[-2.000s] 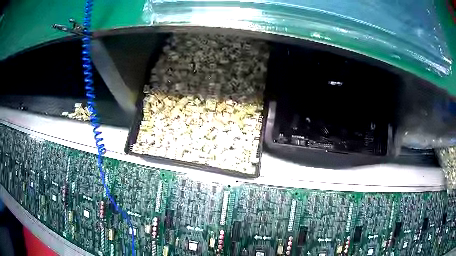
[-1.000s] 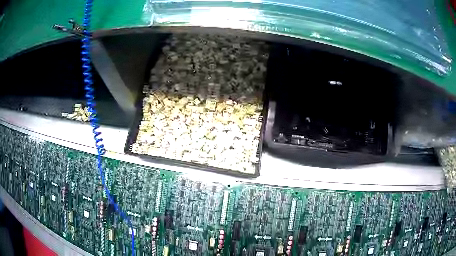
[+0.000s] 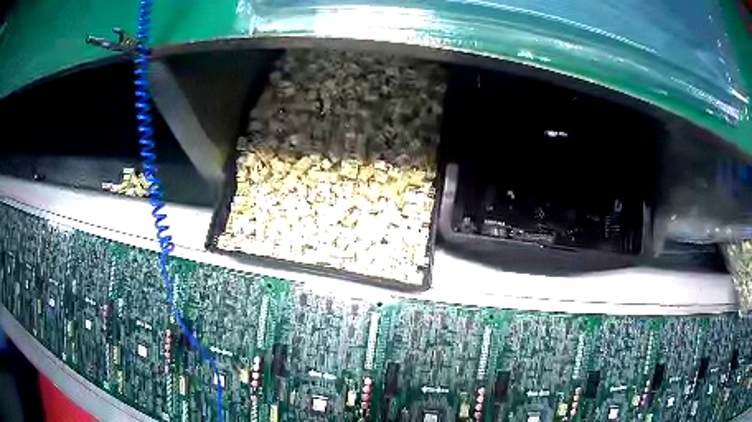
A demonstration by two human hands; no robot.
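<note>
Neither of my hands is in the picture. A long strip of green circuit boards [image 3: 321, 354] runs along the bottom, dense with small parts. Behind it, a black tray [image 3: 431, 247] holds a heap of small cream connectors [image 3: 330, 218]; the far part of the heap lies in shadow under the shelf. A few loose cream connectors [image 3: 130, 183] lie on the ledge to the left. The blue cord [image 3: 145, 132] hangs down, coiled above and straight below, over the boards and out at the bottom edge.
A second black tray [image 3: 544, 222] with small dark parts sits right of the cream one. A crumpled clear bag [image 3: 705, 218] and pale parts [image 3: 740, 272] are at far right. The green shelf [image 3: 198, 25] overhangs, with a metal clip [image 3: 115, 41] and clear plastic [image 3: 528, 25]. A red surface [image 3: 62, 400] shows bottom left.
</note>
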